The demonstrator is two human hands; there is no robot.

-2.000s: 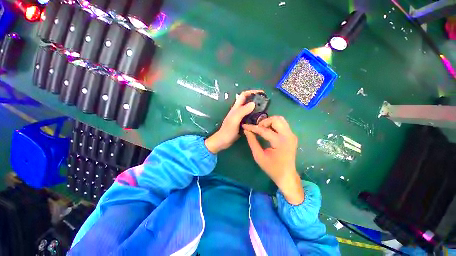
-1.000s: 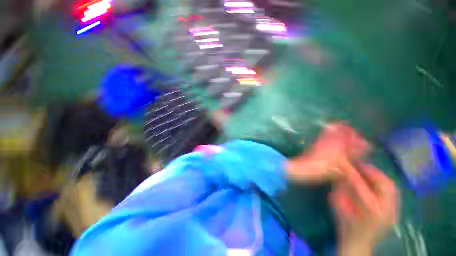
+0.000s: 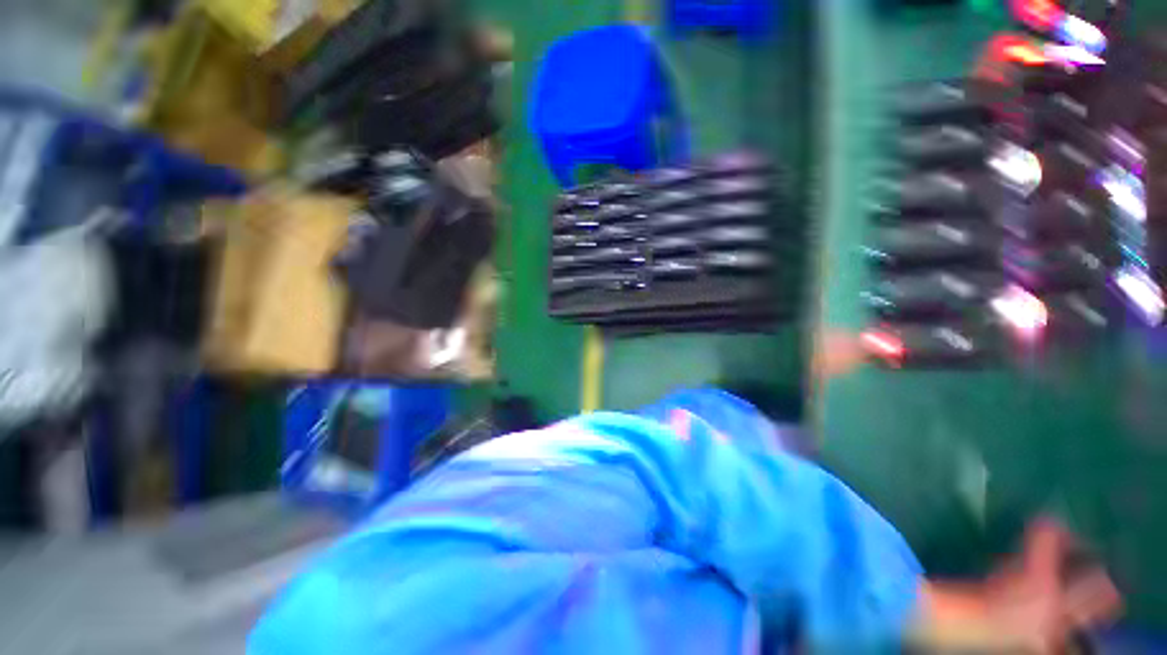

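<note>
My left hand is at the lower right edge of the view, blurred, over the green bench; something dark shows at its fingers, but I cannot tell what it is or whether the hand grips it. My right hand is not clearly in view. Rows of black cylindrical units lie on the bench at the upper right, with white, pink and red lights shining between the rows. A lower stack of black units is beyond the bench edge, left of those rows.
A blue stool stands on the green floor behind the lower stack. A cardboard box, dark bags or cloth and a blue frame are at the left. The bench edge runs up the picture.
The view has swung far to the left. The blue screw tray and the loose lit unit have left the picture. My hands have shifted to the lower right edge, and the right one is lost from sight.
</note>
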